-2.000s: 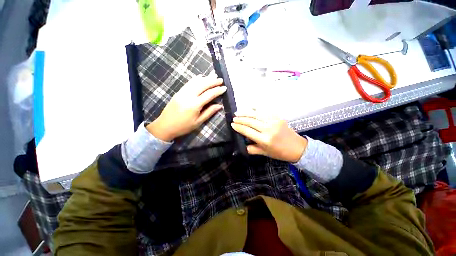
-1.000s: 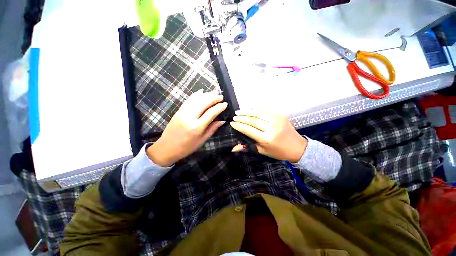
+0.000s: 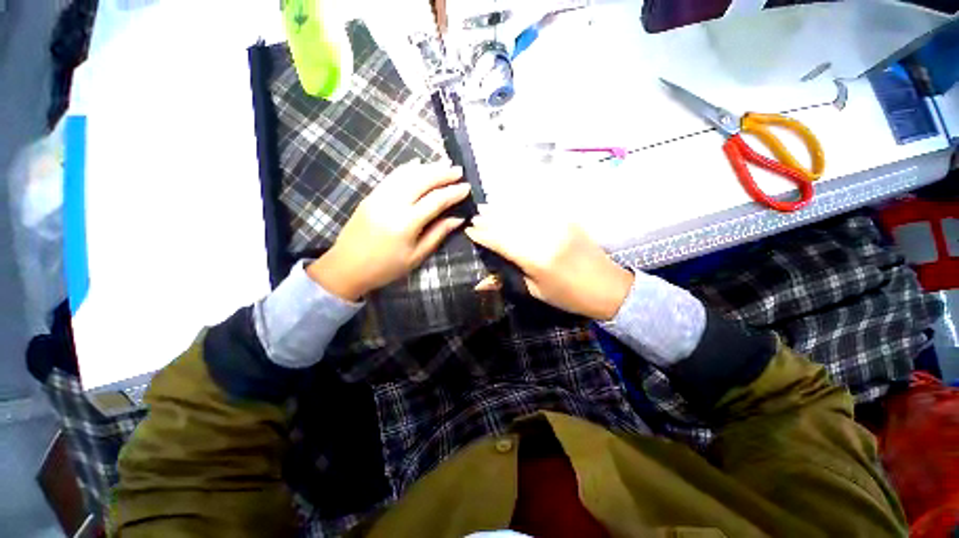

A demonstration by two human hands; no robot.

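Note:
The plaid garment panel (image 3: 342, 137) lies on the white table, with black strips along its left and right edges. The right black strip (image 3: 458, 147) runs up under the presser foot (image 3: 450, 84). My left hand (image 3: 394, 231) lies flat on the panel, fingertips beside the right strip, holding nothing. My right hand (image 3: 557, 261) holds the black edge at the table's front, thumb under the cloth and fingers on top. Below my hands the plaid cloth folds over the table edge onto my lap.
Scissors (image 3: 736, 128) with red and orange-yellow loops lie right of the machine. Pink-purple snips (image 3: 599, 151) lie nearer the needle. A yellow-green item (image 3: 313, 53) overlaps the panel's top. Plaid bundles (image 3: 810, 305) and a red bag (image 3: 925, 452) are at the lower right.
The panel first shifted away from me along the table. More cloth now shows raised and folded under my hands. My right hand has moved slightly left and now pinches the edge.

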